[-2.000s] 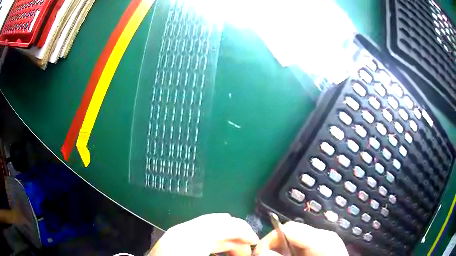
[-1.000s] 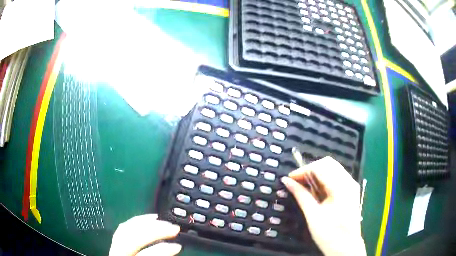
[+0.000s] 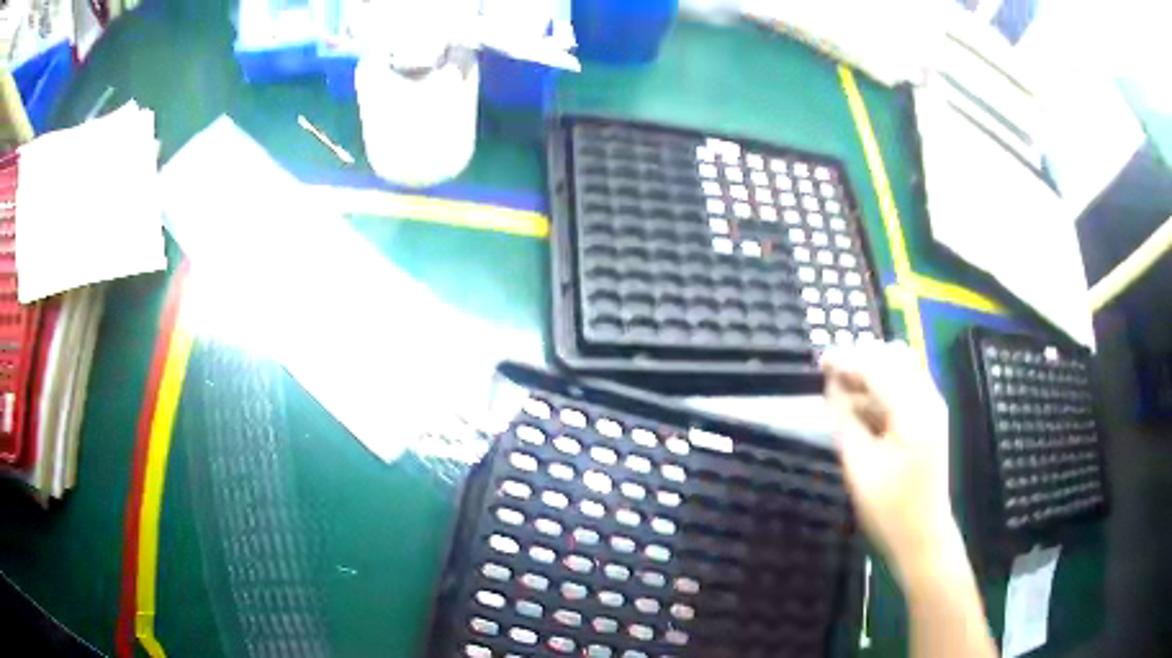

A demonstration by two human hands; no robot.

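My right hand [image 3: 893,444] is blurred, its fingertips at the near right corner of the rear black tray [image 3: 562,257]. The fingers are bent together; whether they hold a part or tweezers cannot be told. The rear tray has pale-faced parts [image 3: 835,278] in its right-hand pockets and bare pockets on the left. The near black tray [image 3: 771,540] holds rows of pale oval parts [image 3: 598,483] on its left side; its lower edge is cut off. The clear adhesive sheet [image 3: 251,489] lies to the left. My left hand is out of the picture.
A glaring clear bag [image 3: 347,309] lies between the sheet and trays. A white bottle [image 3: 418,122] and blue bins [image 3: 623,28] stand behind. A white paper [image 3: 90,206] leans on a red tray [image 3: 16,347] at left. A smaller black tray [image 3: 1044,431] lies at right.
The view has shifted towards the rear of the bench. My right hand has moved from the near tray to the rear tray's corner. My left hand has left the picture.
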